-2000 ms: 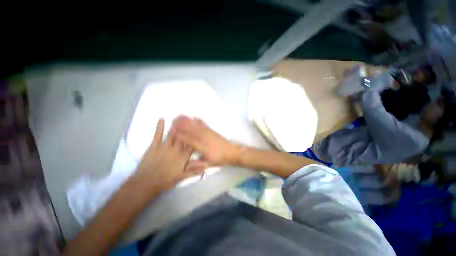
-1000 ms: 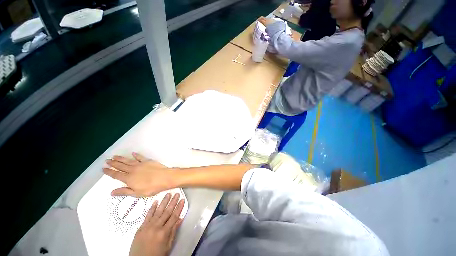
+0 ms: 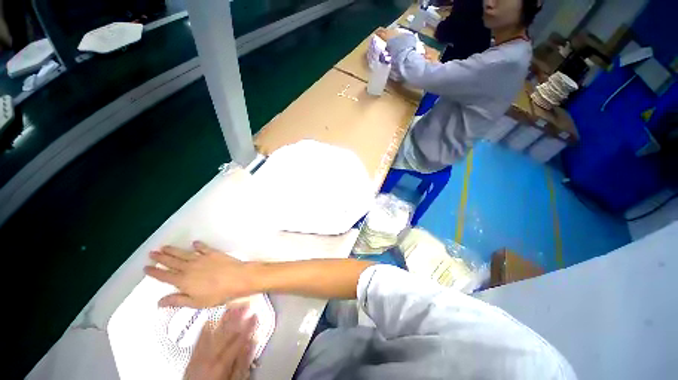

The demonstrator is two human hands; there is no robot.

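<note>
The printed face plate, white with cut corners, lies on the pale bench at the lower left, cut off by the picture's bottom edge. Dark dots ring its centre lettering. My right hand lies flat on the plate's far part, fingers spread, holding nothing. My left hand is blurred and rests on the plate's near right part, palm down, covering some dots and part of the lettering. It grips nothing that I can see. What lies under the plate is hidden. A stack of white plates sits beyond, at centre.
A grey post stands at the bench's far edge by the dark green belt, which carries white units. A person sits at the brown cardboard. Bagged pale pieces are below the bench.
My left hand has shifted a little left, nearer the plate's lettering. My right hand stays spread on the plate. Earlier my hands were close together; the view has since turned towards the neighbour.
</note>
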